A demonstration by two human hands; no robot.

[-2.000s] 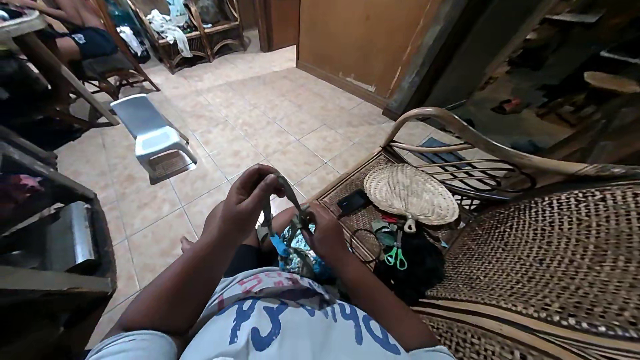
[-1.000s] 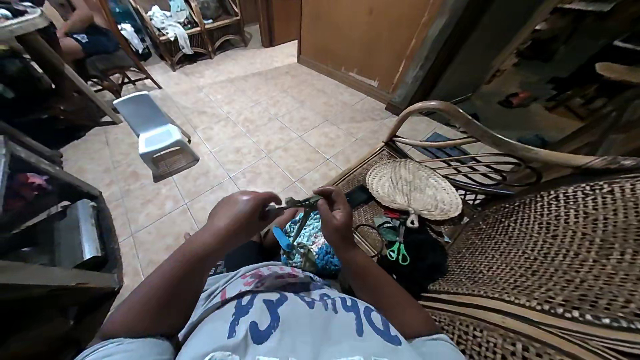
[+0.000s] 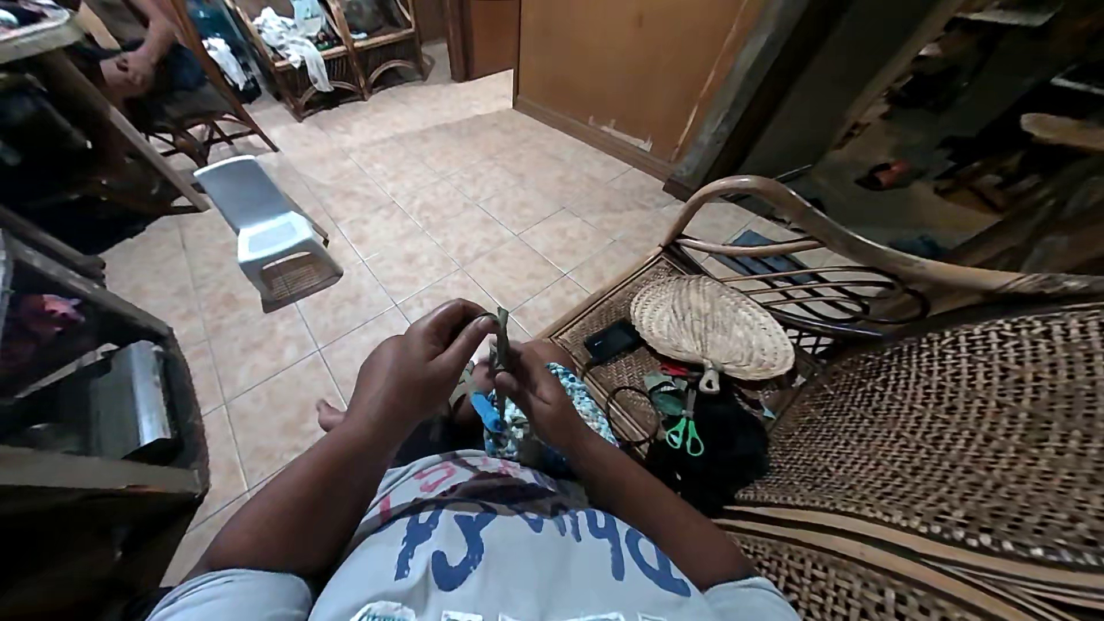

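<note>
My left hand (image 3: 431,358) and my right hand (image 3: 539,392) meet above my lap, both pinching a narrow greenish-grey fabric strip (image 3: 500,336). The strip's upper end sticks up between the fingers. Beneath it, a blue and white crocheted or woven piece (image 3: 582,401) lies on my lap, partly covered by my right hand. A bright blue crochet-hook handle or similar tool (image 3: 487,412) shows beside that piece; its exact kind cannot be told. Green-handled scissors (image 3: 684,435) rest on the seat to the right, against a dark cloth (image 3: 720,457).
On the rattan bench (image 3: 750,185) lie a woven hand fan (image 3: 711,328) and a black phone (image 3: 612,341). A grey plastic chair (image 3: 280,237) stands on the tiled floor ahead. Dark shelving (image 3: 103,466) is at the left. A person (image 3: 142,65) sits at the upper left.
My hands have come closer together than one second ago, and the strip between them now stands more upright. Two seconds ago it hung in a loop from my raised left hand.
</note>
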